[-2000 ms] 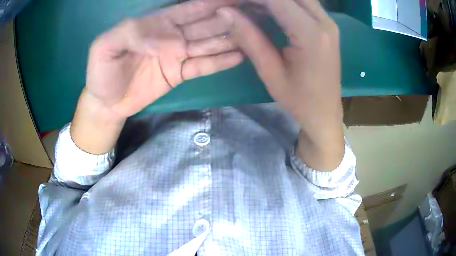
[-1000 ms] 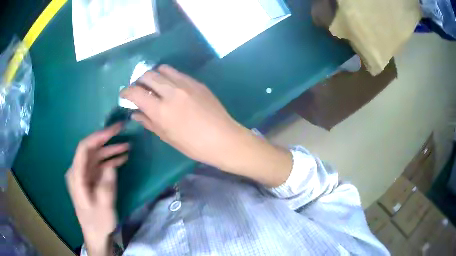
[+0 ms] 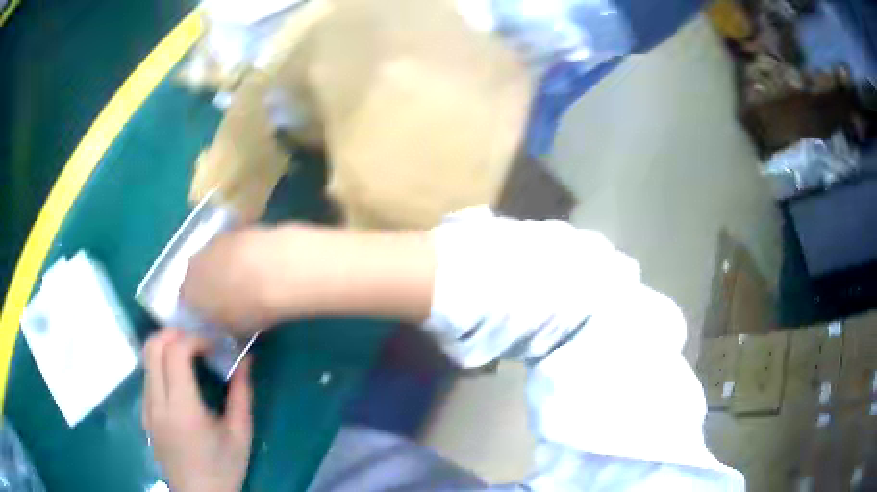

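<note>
An open white box (image 3: pixel 177 252) stands on the green bench mat at the left of the view. My right hand (image 3: pixel 231 281) reaches across from the right and lies over the box, blurred; its fingers are hidden. My left hand (image 3: pixel 197 413) is at the box's near edge, with fingers bent and thumb apart. The box's near corner and something shiny show between the hands. I cannot tell whether either hand holds anything.
White papers (image 3: pixel 81 336) lie left of the box. Brown kraft paper (image 3: pixel 423 125) rises behind my right forearm, with clear and blue plastic (image 3: pixel 567 38) beyond it. A yellow strip (image 3: pixel 72 178) lines the far edge. Cartons (image 3: pixel 789 375) stand at the lower right.
The view has swung to the right. Both hands have moved from the bare mat to the open box. The white piece that was under my right hand no longer shows there.
</note>
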